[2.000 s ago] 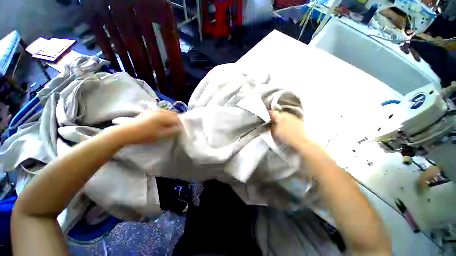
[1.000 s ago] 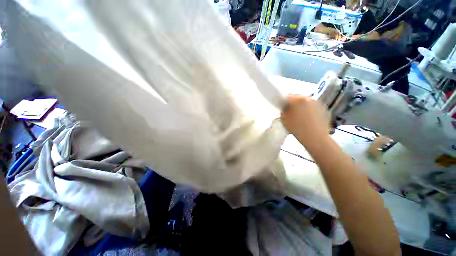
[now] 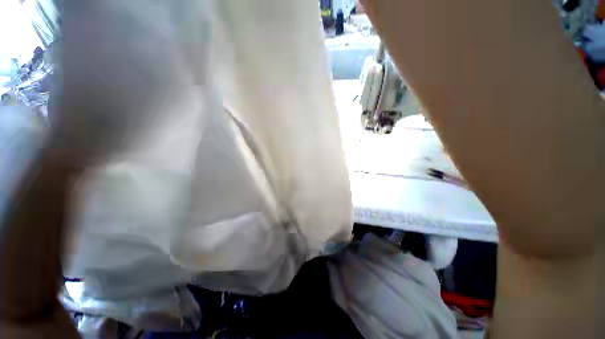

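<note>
A large pale garment fabric (image 3: 205,172) hangs in front of me, lifted high and blurred, and fills the left and middle of the view. My right forearm is large at the right and rises past the top edge; my right hand is out of the picture. A blurred arm shows at the left edge, but my left hand cannot be made out. The sewing machine head (image 3: 388,96) stands behind the cloth, partly covered by my right arm. Thread snips (image 3: 446,176) lie on the white machine table (image 3: 424,208), partly behind the arm.
More pale cloth (image 3: 395,285) hangs below the table's front edge. A red basket (image 3: 468,304) shows under the table at the lower right. Another pale cloth pile (image 3: 133,312) lies at the lower left. Another worktable (image 3: 351,40) stands at the back.
The cloth has been raised and now hangs upright across the view. My right arm has come up close to the camera, and the right hand has left the picture.
</note>
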